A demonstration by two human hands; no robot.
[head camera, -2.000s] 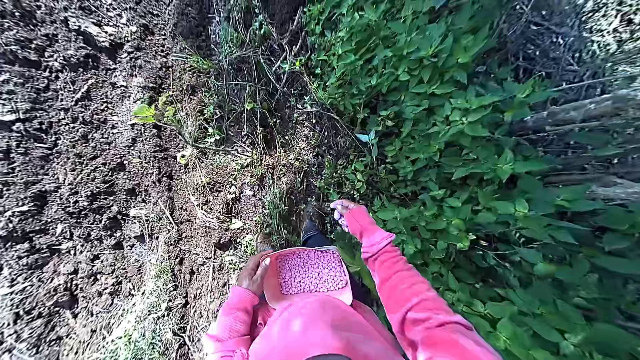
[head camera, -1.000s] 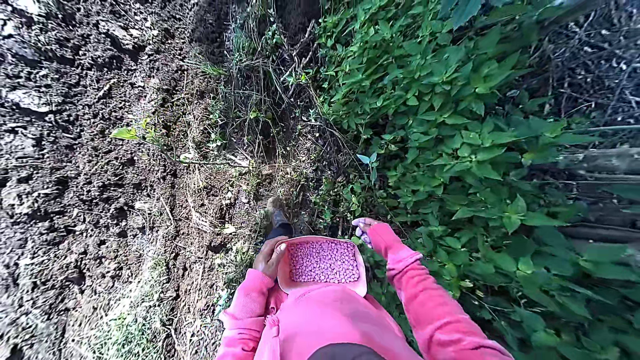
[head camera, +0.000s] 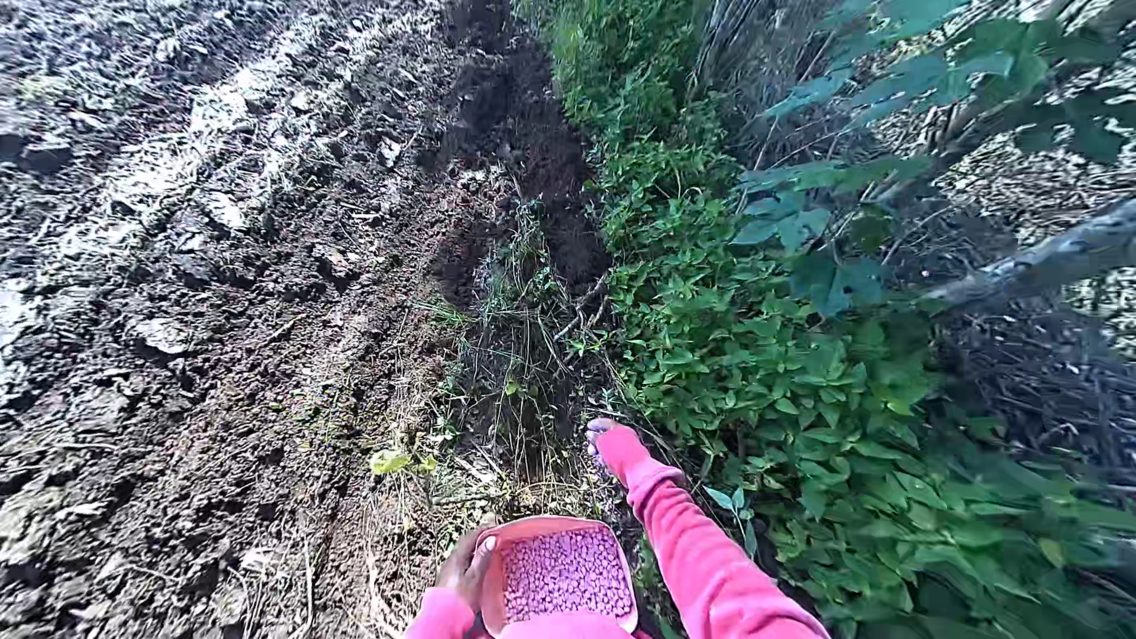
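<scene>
My left hand (head camera: pixel 468 565) grips the left rim of a pinkish plastic container (head camera: pixel 493 593), thumb over the edge, close to my body. Pink-purple seeds (head camera: pixel 564 572) fill much of the container. My right hand (head camera: pixel 602 433) is held out ahead and to the right of it, above the ground by the green plants. Its fingers are curled; whether seeds are inside them cannot be made out. Both arms wear pink sleeves.
Rough, clumpy dark soil (head camera: pixel 240 382) spreads over the left. Dense green leafy plants (head camera: pixel 754 355) line the right side. A thick branch (head camera: pixel 1047 266) and broad leaves (head camera: pixel 825 204) reach in from the right. Grass and twigs (head camera: pixel 515 355) lie straight ahead.
The view has tilted up and shows more ground ahead. My right arm reaches farther forward from the container than before. My left hand stays on the container's rim.
</scene>
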